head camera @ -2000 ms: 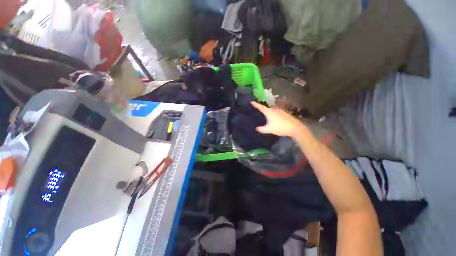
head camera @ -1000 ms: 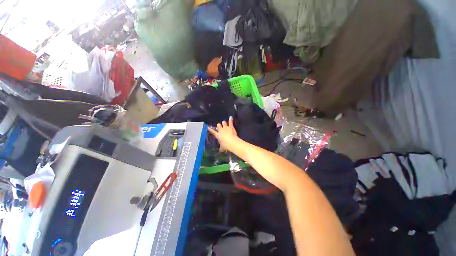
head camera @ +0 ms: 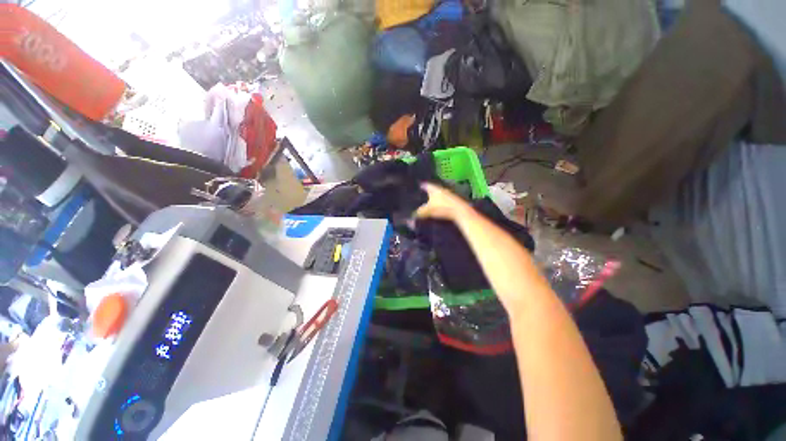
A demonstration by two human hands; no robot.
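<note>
My right hand (head camera: pixel 442 205) reaches from the lower right over the green plastic basket (head camera: pixel 465 165). Its fingers are curled on black cloth (head camera: pixel 388 185) heaped in the basket, and the fingertips are blurred against it. More dark cloth lies under the wrist. A clear bag with a red strip (head camera: pixel 465 332) hangs at the basket's near rim. A second clear crinkled bag (head camera: pixel 573 267) with a pink-red strip lies to the right. My left hand is not in view.
The sewing machine (head camera: pixel 172 336), its display lit, stands at left on a blue-edged table (head camera: pixel 366 301). Red-handled snips (head camera: pixel 315 327) lie on it. Cloth heaps (head camera: pixel 586 52) and a green sack (head camera: pixel 327 77) lie beyond the basket. Black and white pieces (head camera: pixel 715 344) lie at right.
My right hand moved from the dark cloth at the basket's right to the table corner, then back onto the black cloth, fingers curling. The view shifted, so the table sits further right.
</note>
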